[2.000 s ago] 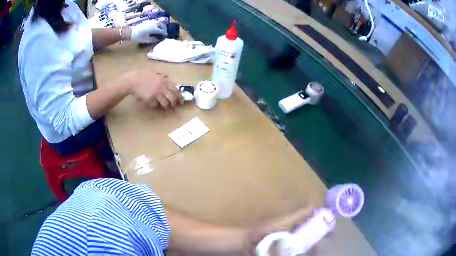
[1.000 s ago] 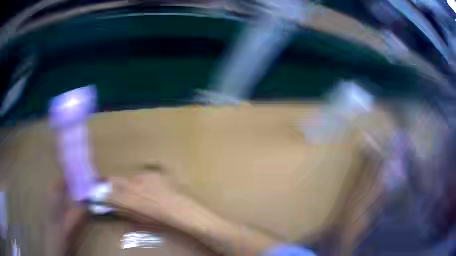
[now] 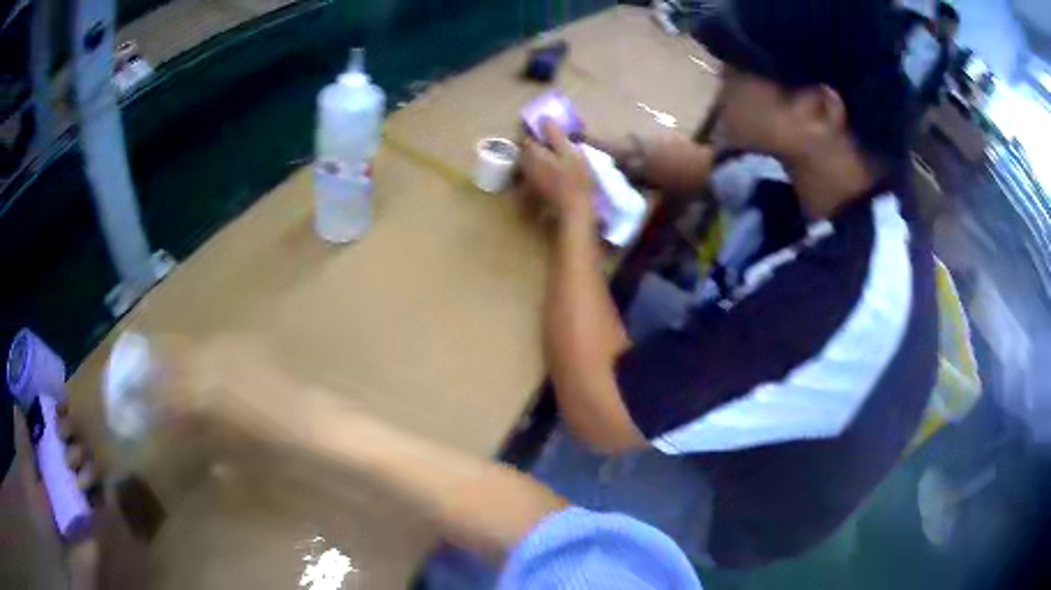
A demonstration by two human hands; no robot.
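A purple handheld fan (image 3: 51, 444) stands tilted at the lower left edge, its round head up. My left hand (image 3: 78, 461) is partly cut off and dim; its fingers wrap the fan's handle. My right hand (image 3: 213, 380) is blurred, over the board to the right of the fan. A white pad, seemingly the cleaning cloth (image 3: 127, 386), is at its fingertips, apart from the fan.
A translucent squeeze bottle (image 3: 346, 161) stands on the tan bench (image 3: 403, 277). A small white round item (image 3: 496, 164) lies beyond it. A seated co-worker (image 3: 784, 334) at the right holds a purple fan and white cloth. A pale metal upright (image 3: 110, 150) stands left.
The view has swung along the bench, bringing the co-worker and bottle into clear sight. A second ago the white pad was against the purple fan's handle; now my right hand and pad are apart from it.
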